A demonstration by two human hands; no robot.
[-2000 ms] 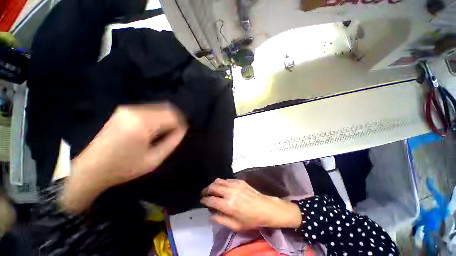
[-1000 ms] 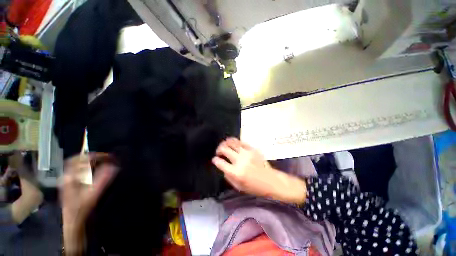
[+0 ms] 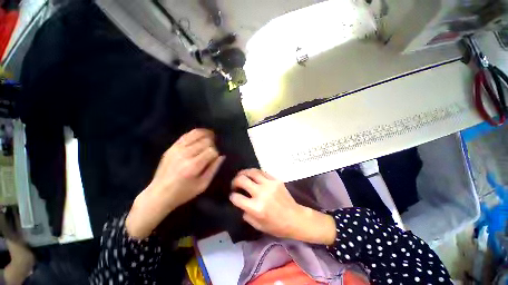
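The black garment (image 3: 117, 111) lies spread left of and under the sewing machine head, down to the table's front edge. Its right edge runs from the presser foot area (image 3: 233, 83) toward my right hand. My left hand (image 3: 189, 164) rests on the cloth with curled fingers, thumb and fingertips close together, pinching the cloth. My right hand (image 3: 259, 200) holds the garment's edge near the table's front edge, fingers bent onto it. The fingertips of both hands are partly lost against the dark cloth.
The machine bed (image 3: 362, 131) with its printed scale is at right. Red-handled snips (image 3: 488, 94) hang beyond it. A pale bin (image 3: 445, 192) with dark cloth stands below right. The mauve apron (image 3: 267, 256) covers the lap. Another person's arm (image 3: 19, 259) shows at lower left.
My left hand has come from the far left onto the cloth beside my right hand. The garment lies flatter and wider at left. My right hand still holds the near edge.
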